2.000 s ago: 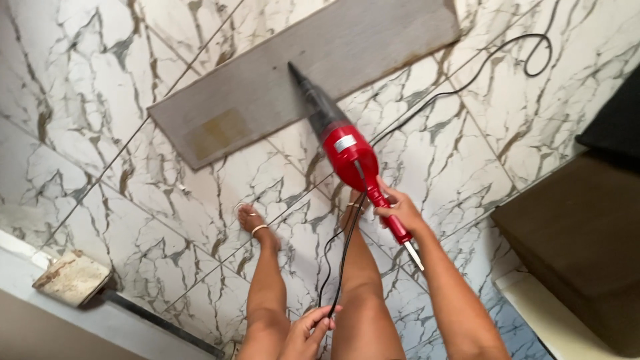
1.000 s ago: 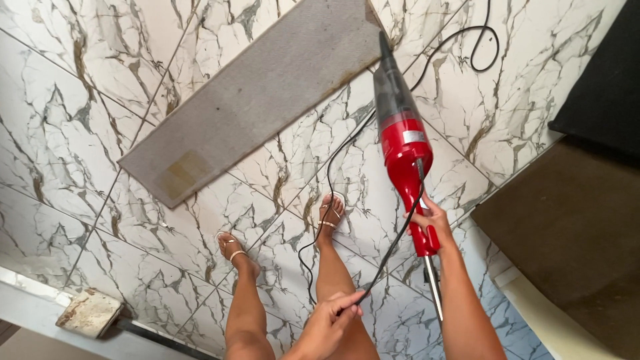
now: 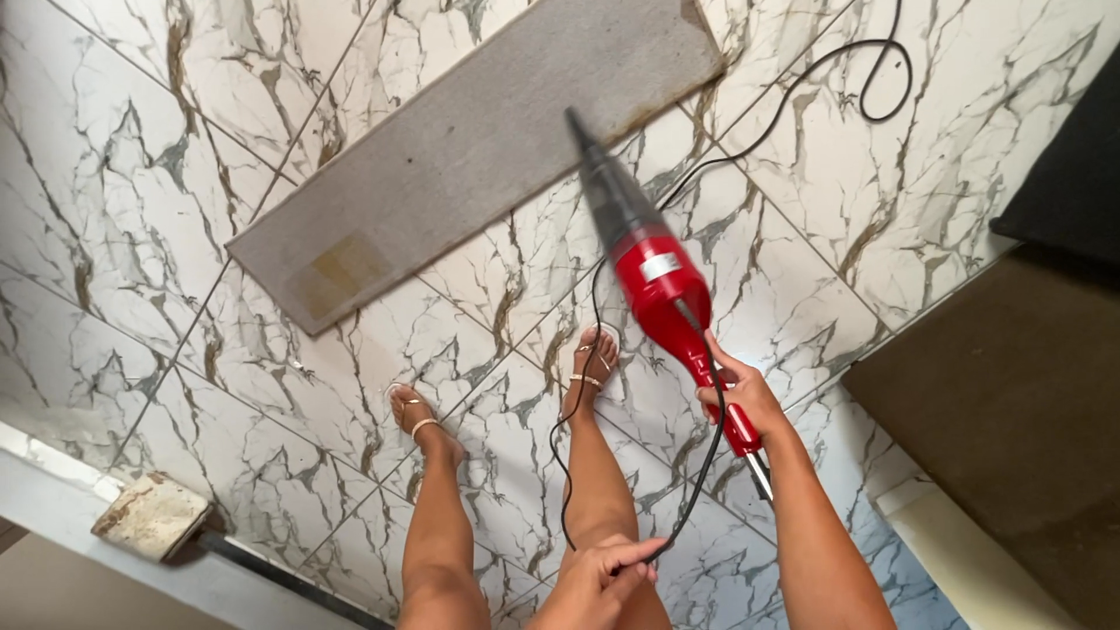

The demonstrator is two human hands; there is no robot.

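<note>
My right hand (image 3: 744, 394) grips the red handle of a handheld vacuum cleaner (image 3: 661, 280) with a dark translucent front and a narrow black nozzle. The nozzle tip is over a long grey mat or board (image 3: 490, 140) that lies slantwise on the floor and has a yellowish patch near its lower left end. Whether the tip touches it, I cannot tell. At the bottom, my left hand (image 3: 608, 569) pinches the black power cord (image 3: 700, 481) between thumb and fingers. A metal tube (image 3: 759, 475) sticks out behind the red handle.
Marble-patterned tiles (image 3: 787, 289) cover the floor, where my sandalled feet (image 3: 595, 359) stand. More cord loops at the upper right (image 3: 906, 87). A brown surface (image 3: 997, 376) and a black item (image 3: 1067, 175) are at the right. A worn whitish block (image 3: 153, 516) beside a dark bar (image 3: 280, 577) sits lower left.
The nozzle has swung back left from the grey piece's right end to farther in along it; two seconds ago it was near its middle. Both hands have kept their holds.
</note>
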